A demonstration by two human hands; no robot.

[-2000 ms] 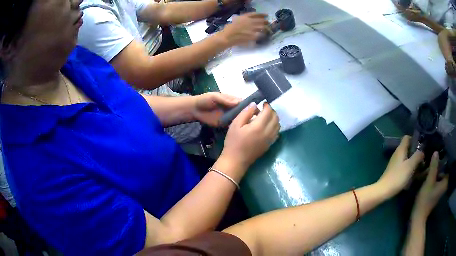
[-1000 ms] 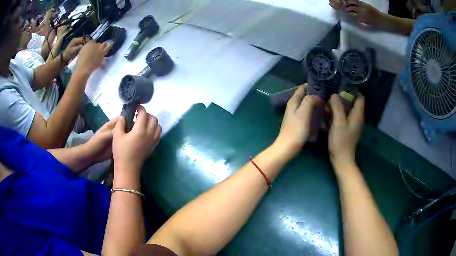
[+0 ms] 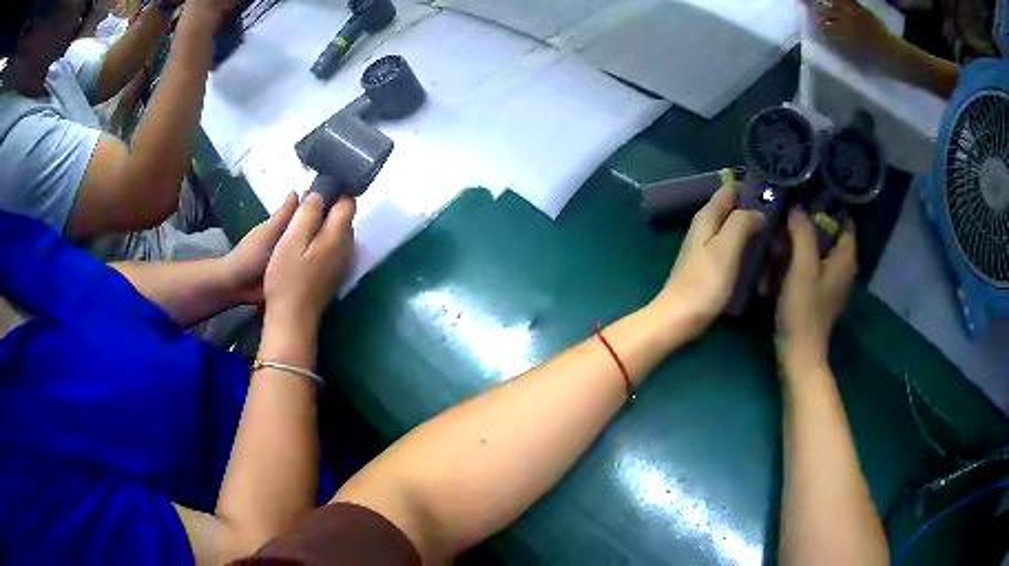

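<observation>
My left hand (image 3: 714,260) is closed around the handle of one dark grey handheld unit (image 3: 780,146). My right hand (image 3: 817,282) grips the handle of a second dark grey unit (image 3: 850,164), which has a small yellow mark. The two units are upright side by side, their round spoked faces towards me, over the far right part of the bench. A small light spot shows below the left unit's spoked face. Another grey handle-shaped piece (image 3: 684,197) lies behind my left hand; its far end is hidden.
A person in blue at the left holds a grey unit (image 3: 352,153). More grey units (image 3: 394,86) lie on white sheets (image 3: 487,133). A light blue desk fan (image 3: 979,194) stands at the right edge. Thin cables (image 3: 940,481) lie at the lower right of the green bench (image 3: 553,431).
Since one second ago the view has shifted, and the two units in my hands appear further right, the left one slightly higher than the right. The neighbour's unit has turned its barrel sideways.
</observation>
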